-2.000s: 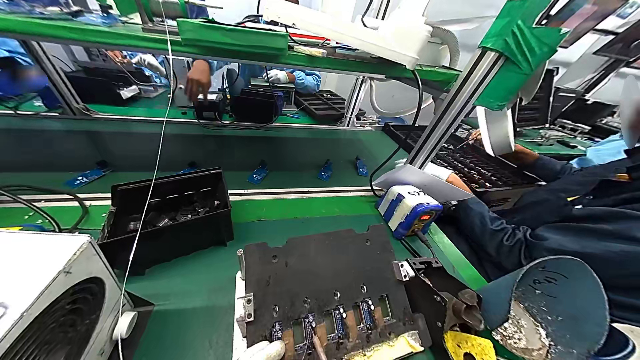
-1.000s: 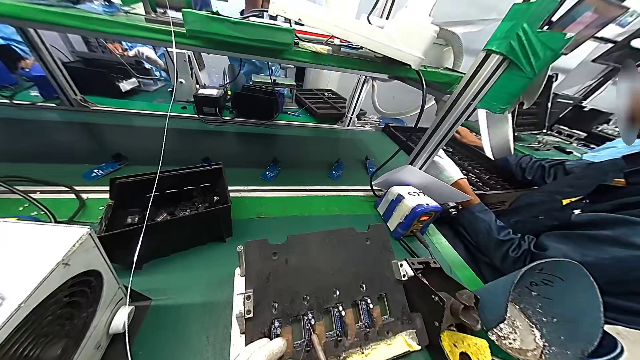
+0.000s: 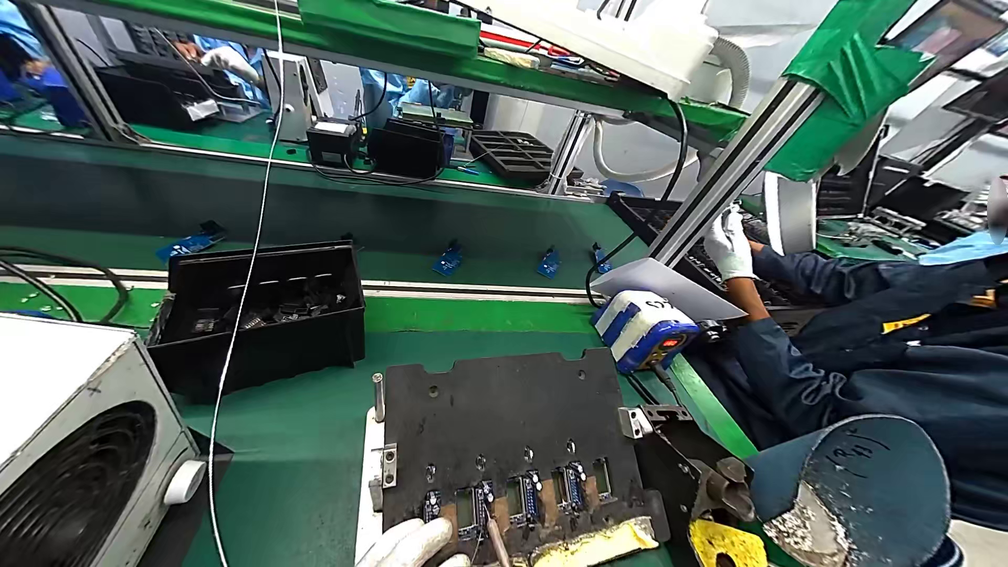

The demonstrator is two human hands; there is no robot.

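A black fixture plate (image 3: 504, 409) lies on the green mat, with several small blue circuit boards (image 3: 529, 496) in its slots. At its lower left edge is my left hand (image 3: 413, 543) in a white glove, its fingertips near the leftmost boards; what it holds is hidden by the frame edge. A soldering iron (image 3: 496, 539) points up with its tip at the second board. My right hand is out of view, so its hold on the iron is not seen. A yellow strip (image 3: 594, 543) lies along the plate's lower edge.
A black bin (image 3: 260, 346) of small parts and a fume fan (image 3: 79, 449) stand at left. Right are a blue soldering station (image 3: 642, 331), an iron stand (image 3: 724, 484), yellow sponge (image 3: 724, 543) and blue container (image 3: 858, 488). Behind runs a conveyor (image 3: 394, 260) with boards; a co-worker's gloved hand (image 3: 728, 244) is at right.
Blue boards on the conveyor have shifted right. The co-worker's gloved hand at right has risen from the tray area. My left hand and the iron stay near the same boards.
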